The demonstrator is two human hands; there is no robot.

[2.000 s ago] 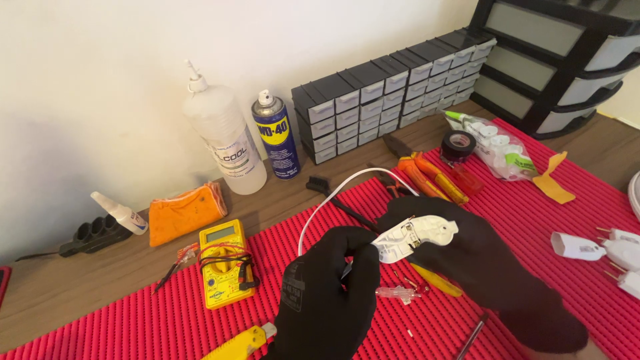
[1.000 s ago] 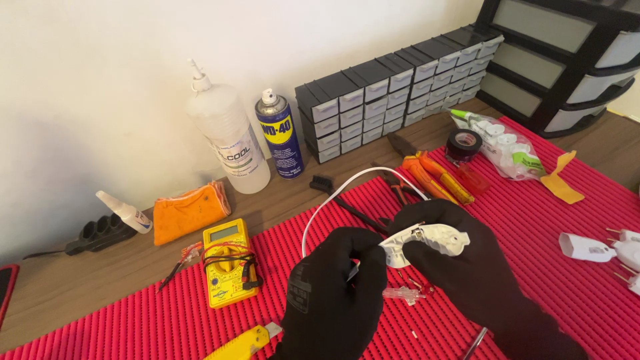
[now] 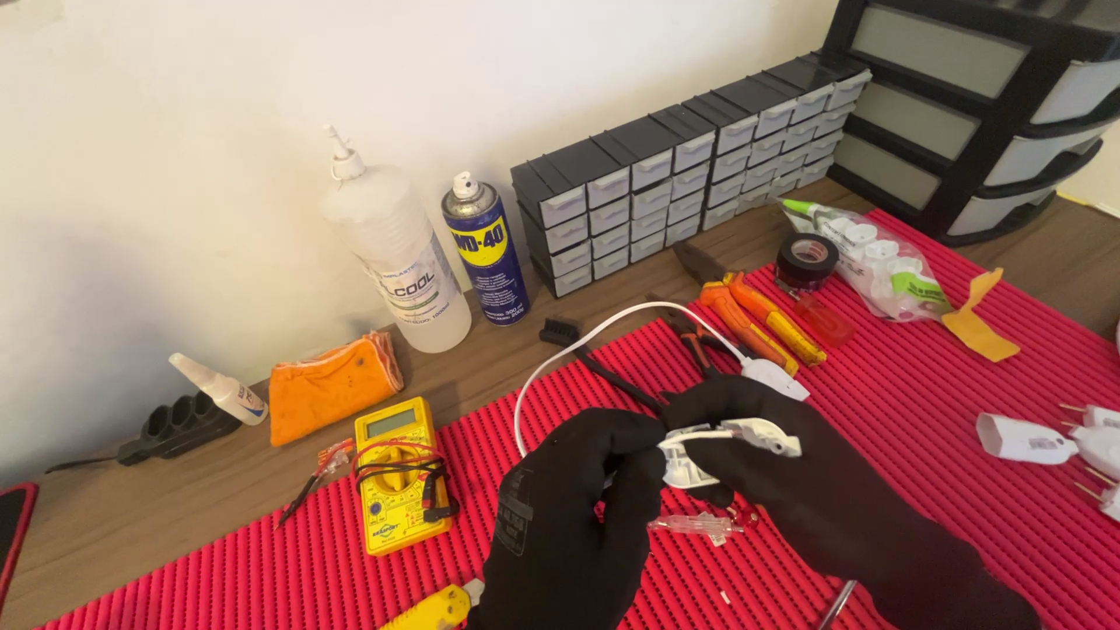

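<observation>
Both hands wear black gloves. My right hand [image 3: 787, 472] grips an opened white plastic housing [image 3: 770, 436], its hollow inner side showing. My left hand [image 3: 577, 507] is closed at the housing's left end, where a white wire [image 3: 697, 435] lies; what its fingertips pinch is partly hidden. A white cable [image 3: 560, 354] arcs behind the hands to a white plastic connector piece [image 3: 774, 378] just beyond my right hand. Below the housing, a clear plastic part [image 3: 700, 525] lies on the red ribbed mat [image 3: 490, 516].
Behind stand an alcohol bottle [image 3: 420, 289], a WD-40 can [image 3: 490, 262] and small drawers [image 3: 652, 210]. A yellow multimeter [image 3: 402, 490] and orange cloth [image 3: 332, 385] lie left, a yellow utility knife [image 3: 433, 608] in front. Orange-handled pliers [image 3: 752, 319], black tape [image 3: 805, 260] and white plugs [image 3: 1028, 439] lie right.
The white housing has been turned from its labelled outer face to its hollow inner side. The white connector piece behind my right hand has come into sight.
</observation>
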